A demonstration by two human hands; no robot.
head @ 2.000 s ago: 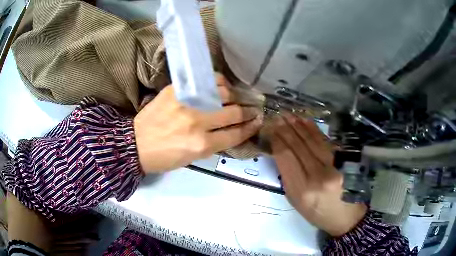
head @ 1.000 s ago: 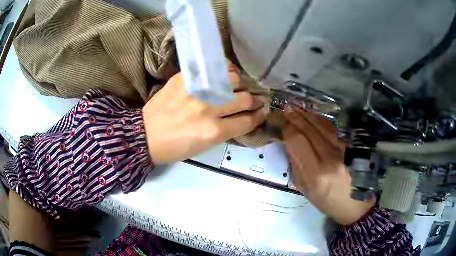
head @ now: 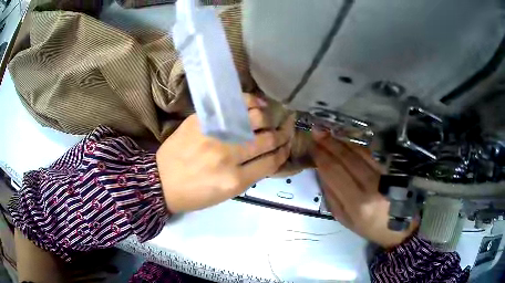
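The tan-brown ribbed garment lies bunched at the upper left and runs under the sewing machine head. My left hand holds the cloth just left of the needle area, partly covered by the white translucent bar. My right hand lies on the other side of the cloth, fingertips at the cloth edge beside the presser foot area. A small part of the cloth shows between the hands. The needle tip and the right fingertips are hard to make out.
The metal needle plate shows below the hands. Loose threads lie on the white table. A ruler strip follows its front edge. A cream ribbed tension knob and metal parts are at the right.
My left hand is slightly lower in view, and its fingers are bent a little differently on the cloth. The bunched garment has shifted slightly left and down. My right hand has barely moved.
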